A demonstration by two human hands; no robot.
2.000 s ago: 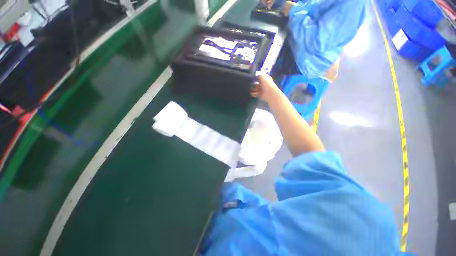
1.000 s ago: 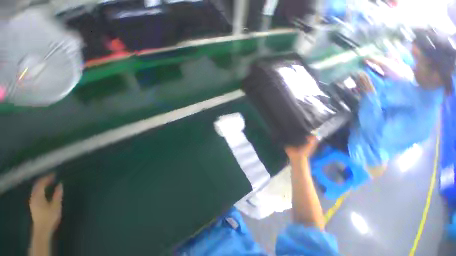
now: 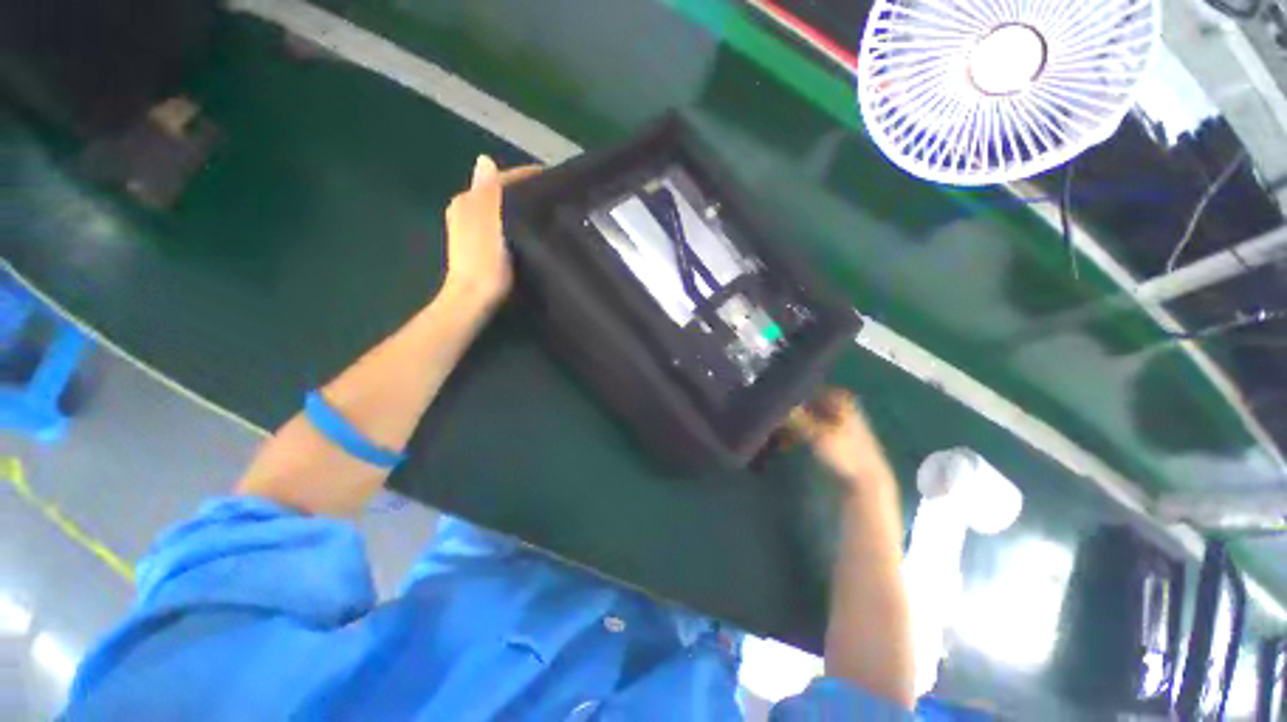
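Observation:
A thick block of black foam trays (image 3: 600,370) stands tilted in the view over the green bench in front of me. A tablet (image 3: 706,275) lies in its top, its glossy dark screen showing bright reflections. My left hand (image 3: 481,240), with a blue band on the wrist, grips the block's left end. My right hand (image 3: 838,435) is at the block's right end, blurred, its fingers at the lower corner. Whether the block rests on the bench or is lifted, I cannot tell.
A white round fan (image 3: 1006,59) is at the upper right. A white roll (image 3: 971,491) with a strip lies right of my right hand. Dark trays (image 3: 1129,614) are at the far right. A blue stool (image 3: 40,370) is at the left edge. The green bench (image 3: 304,268) has pale strips.
The view has swung left. The block has moved from beyond the roll to in front of me, on the roll's left. My left hand, empty before, now grips it.

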